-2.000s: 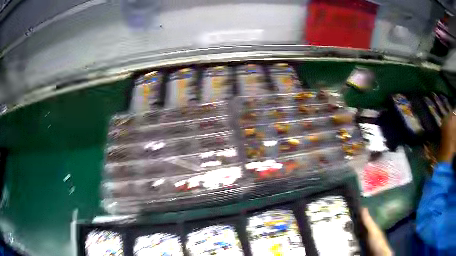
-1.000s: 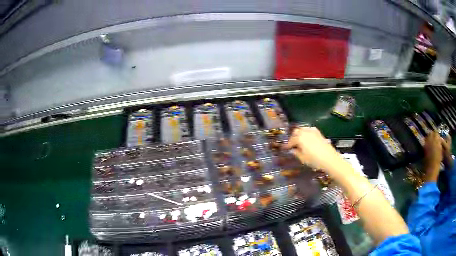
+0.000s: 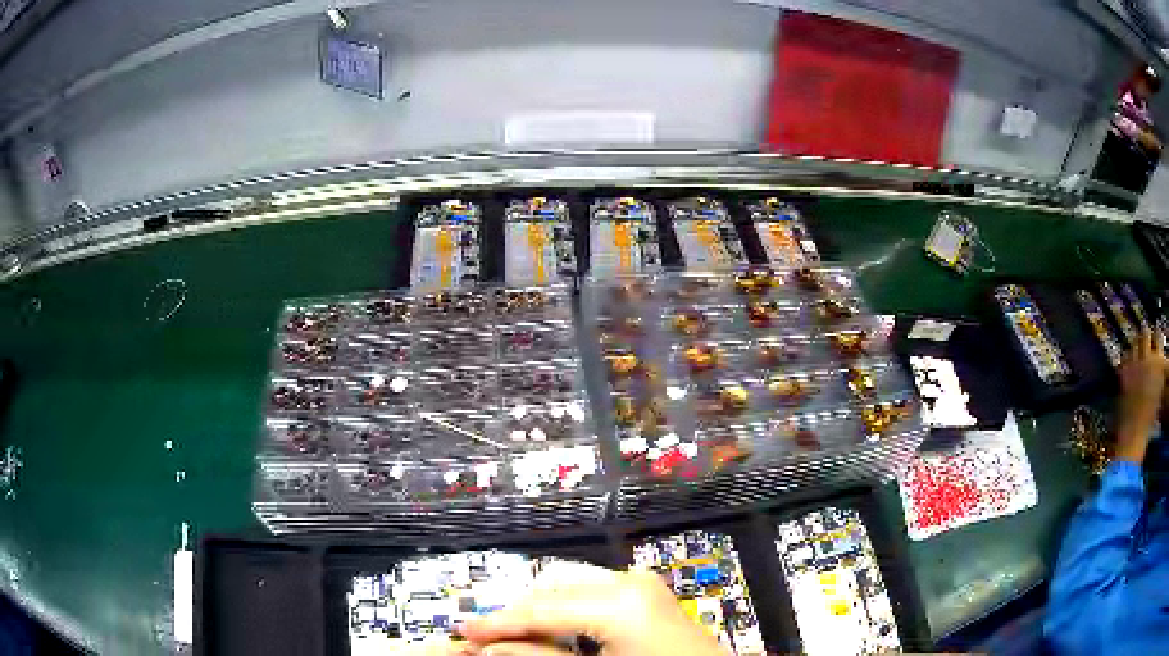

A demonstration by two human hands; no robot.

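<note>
A phone unit (image 3: pixel 436 596) lies crosswise over the near black tray (image 3: pixel 263 596), whose leftmost slot is bare. My right hand (image 3: pixel 583 613) is at the bottom edge, partly cut off, its fingertips over the lower right part of this unit. Whether they grip it or a small part is hidden. More phone units sit in the tray's right slots (image 3: pixel 699 577). Two clear blister stacks stand behind: the left one (image 3: pixel 430 372) holds dark modules, the right one (image 3: pixel 731 372) gold-orange modules. My left hand cannot be made out.
A far black tray holds five phone units (image 3: pixel 622 244). At the right are a red-dotted white sheet (image 3: pixel 968 487), a black pad (image 3: pixel 981 385) with white pieces, and a loose unit (image 3: pixel 949 241). A blue-sleeved worker (image 3: pixel 1096 551) handles units there. A pale stick (image 3: pixel 462 429) lies on the left stack.
My right hand has moved from the right clear stack down and left to the near tray. The crosswise phone unit now shows there. The view has shifted.
</note>
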